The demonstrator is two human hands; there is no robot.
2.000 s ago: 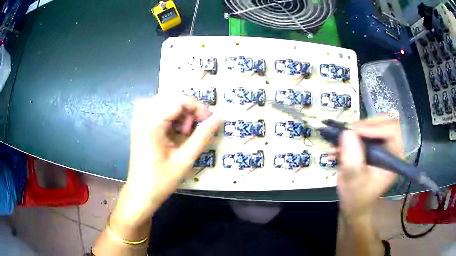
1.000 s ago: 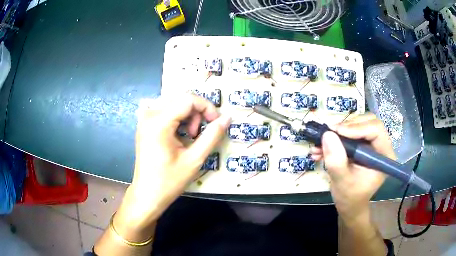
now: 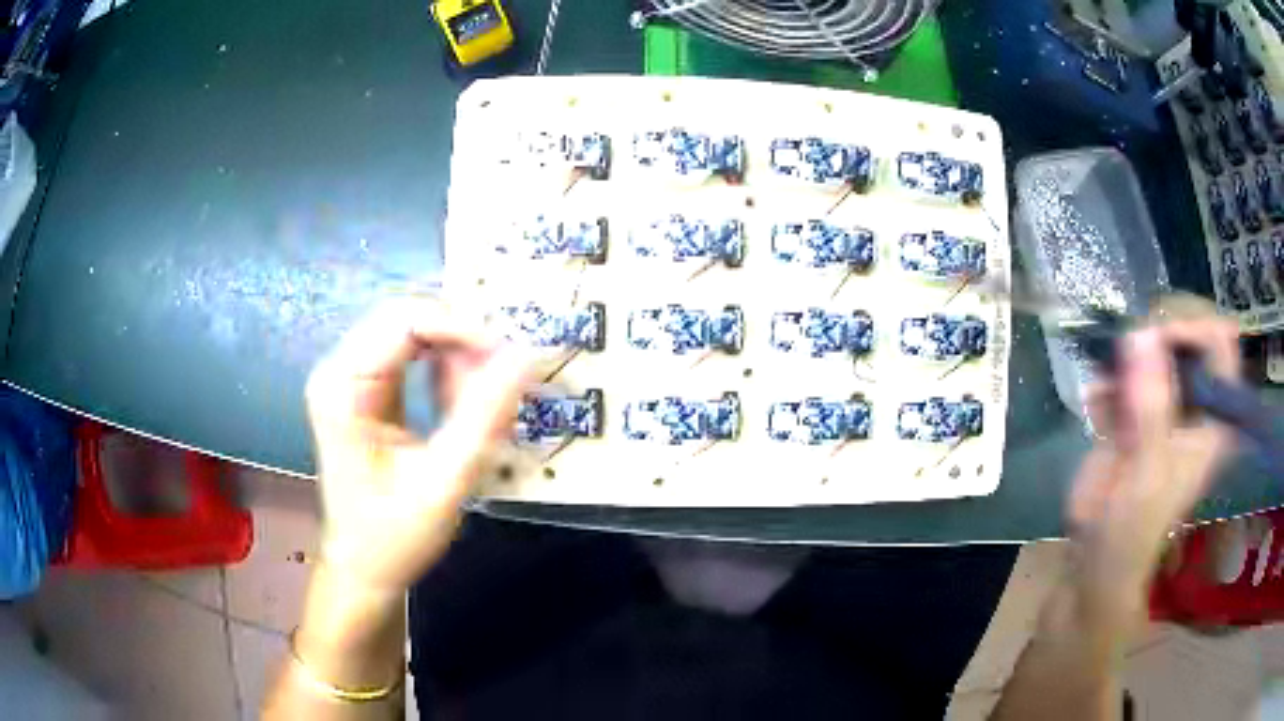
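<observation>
The cream soldering fixture (image 3: 732,106) lies on the bench with circuit boards (image 3: 684,330) in four rows, thin reddish wires sticking out from them. My right hand (image 3: 1148,423), blurred, holds the dark soldering iron (image 3: 1211,383) at the fixture's right side, over the near end of the clear dross box (image 3: 1148,218); its blurred metal barrel points left towards the fixture's right edge. My left hand (image 3: 408,437) is over the fixture's lower left edge, thumb and index finger close together; whether a thin solder wire is between them cannot be seen.
A round wire grille (image 3: 803,21) with green beneath stands behind the fixture. A yellow device (image 3: 473,31) is left of it. Another loaded fixture (image 3: 1239,183) lies at the far right. Red stools (image 3: 155,528) and a tiled floor show below the bench's curved edge.
My right hand has moved the iron from above the middle boards rightward to the dross box. My left hand has shifted left and down, uncovering boards in the left column.
</observation>
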